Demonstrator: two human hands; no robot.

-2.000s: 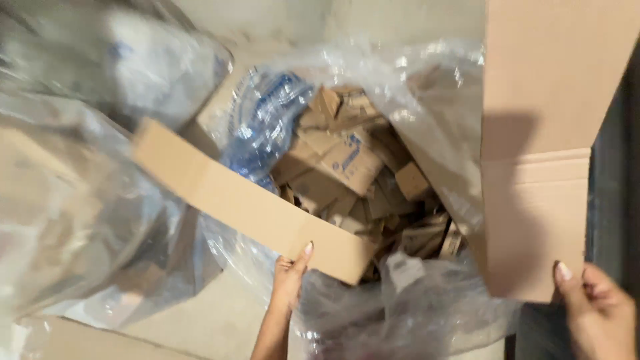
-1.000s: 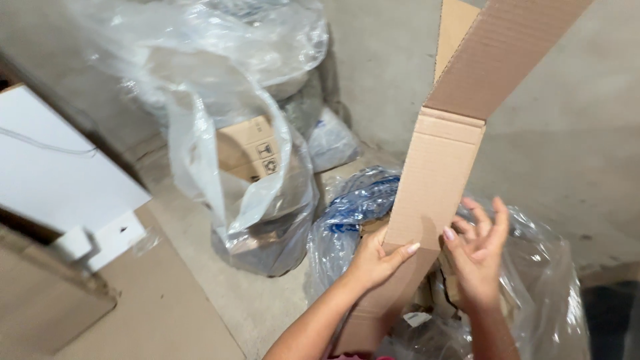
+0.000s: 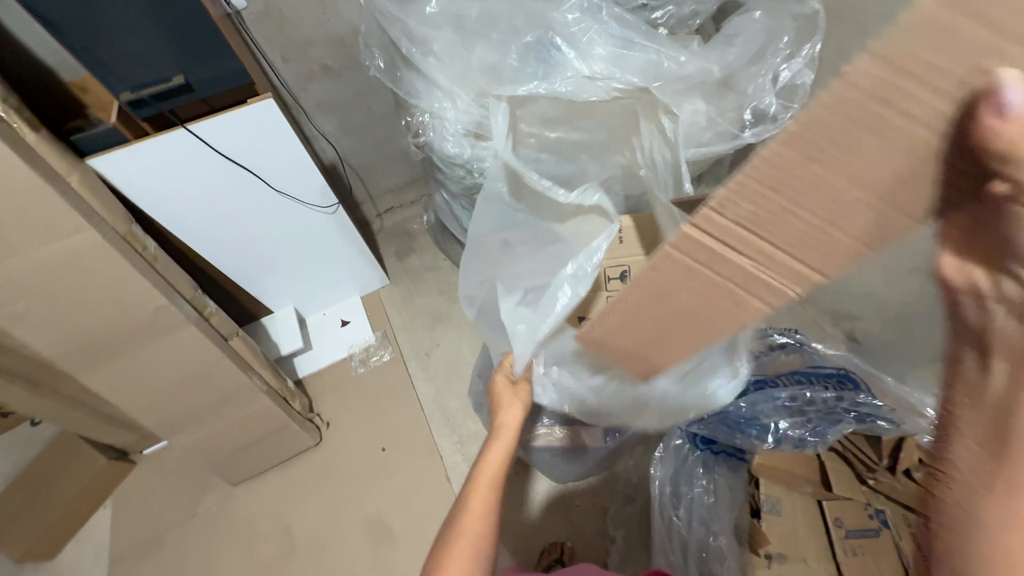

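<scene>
My left hand [image 3: 510, 394] grips the rim of a clear plastic bag [image 3: 552, 232] at the middle of the view. Printed cardboard [image 3: 632, 256] shows inside that bag. At the right edge, blurred, my right hand [image 3: 988, 176] holds a long, creased cardboard strip [image 3: 768, 208], its thumb on the upper face. The strip slants down to the left, and its lower end lies over the bag's opening. At the lower right, a second clear plastic bag [image 3: 692, 496] with blue print holds flattened cardboard pieces [image 3: 800, 520].
Large, bulging clear plastic bags [image 3: 600, 48] stand against the wall behind. On the left, a white panel [image 3: 248, 208] with a black cable [image 3: 264, 184] leans near a dark cabinet [image 3: 152, 48]. A big cardboard box [image 3: 136, 264] and a cardboard sheet [image 3: 344, 464] on the floor are also at the left.
My left hand has let go of the cardboard and taken hold of the bag's rim. The strip now slants over this bag, held by my right hand. The view has swung left.
</scene>
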